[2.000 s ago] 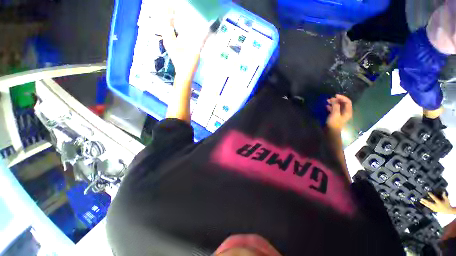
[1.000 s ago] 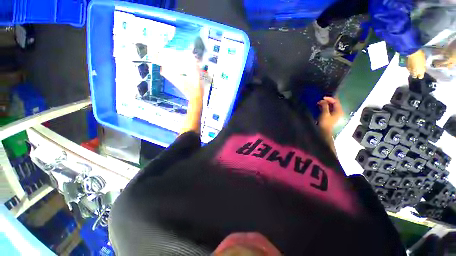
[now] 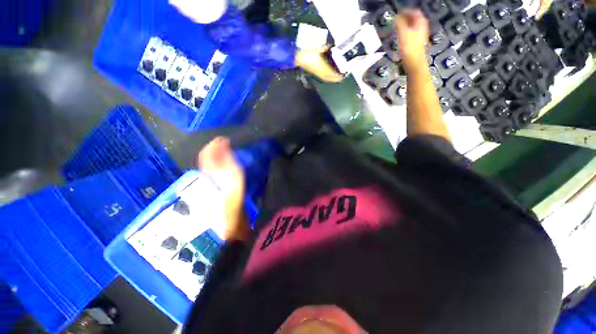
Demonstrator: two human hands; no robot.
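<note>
My left hand is raised at the upper edge of my blue crate; it is blurred and I see nothing clear in it. White boxes lie in the crate, several showing black squares, with a teal patch near my sleeve. My right hand reaches out over the black devices, which are massed in rows with round pale lenses. Its fingertips are blurred against the dark devices, so contact or grip is unclear.
A neighbour's blue crate holds rows of white pieces. A person's hand is beside an open white box at the bench's near edge. Blue crates stand at left. A pale rail is at right.
The view has swung right toward the devices. My left hand has come out from inside the crate to its edge. My right hand has extended from beside my body over the devices.
</note>
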